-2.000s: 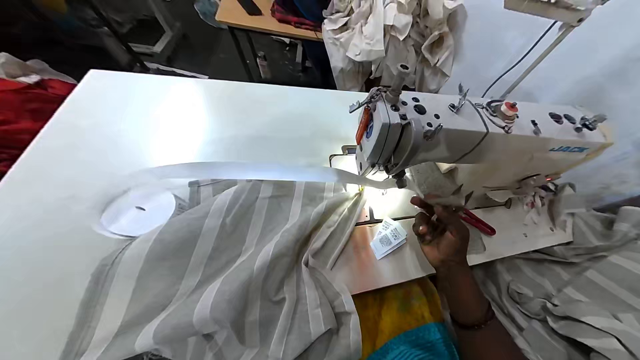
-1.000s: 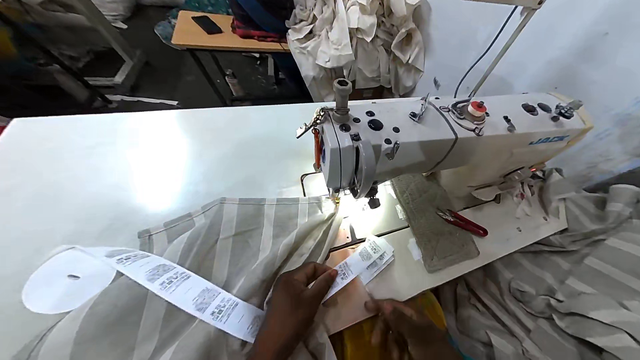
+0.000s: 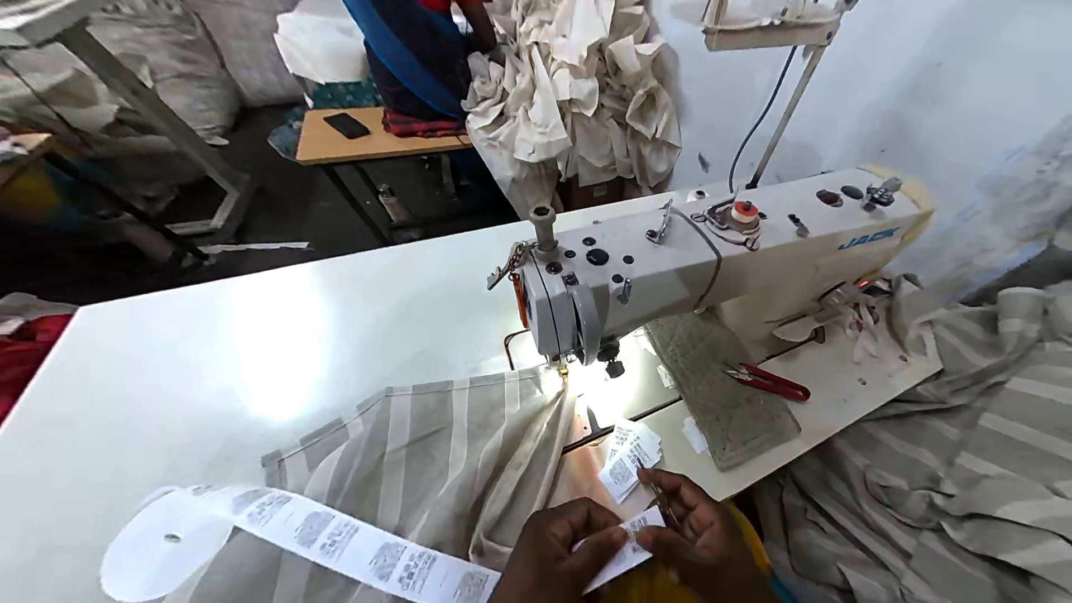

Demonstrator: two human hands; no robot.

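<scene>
My left hand (image 3: 565, 548) grips the printed label strip (image 3: 368, 548), which runs back to a white roll (image 3: 159, 544) lying at the lower left. Close beside it, my right hand (image 3: 699, 536) pinches the free end of the strip and also holds a small, dark metal tool, partly hidden by the fingers. Loose cut labels (image 3: 628, 456) lie just above my hands. Grey striped fabric (image 3: 419, 444) spreads over the table, its edge under the needle area of the white Jack sewing machine (image 3: 653, 268). Red-handled thread snips (image 3: 775, 383) rest on a grey cloth pad (image 3: 720, 394).
More striped fabric (image 3: 963, 469) is heaped at the right. Behind the white table (image 3: 335, 285), a person (image 3: 419, 59) is beside a small wooden table (image 3: 377, 138) with a black phone (image 3: 346, 126). Pale cloth (image 3: 578, 92) hangs near the wall.
The label strip, stretched to the machine two seconds ago, now runs from the roll to my hands. My right hand has come to the strip's end beside my left. The view has shifted.
</scene>
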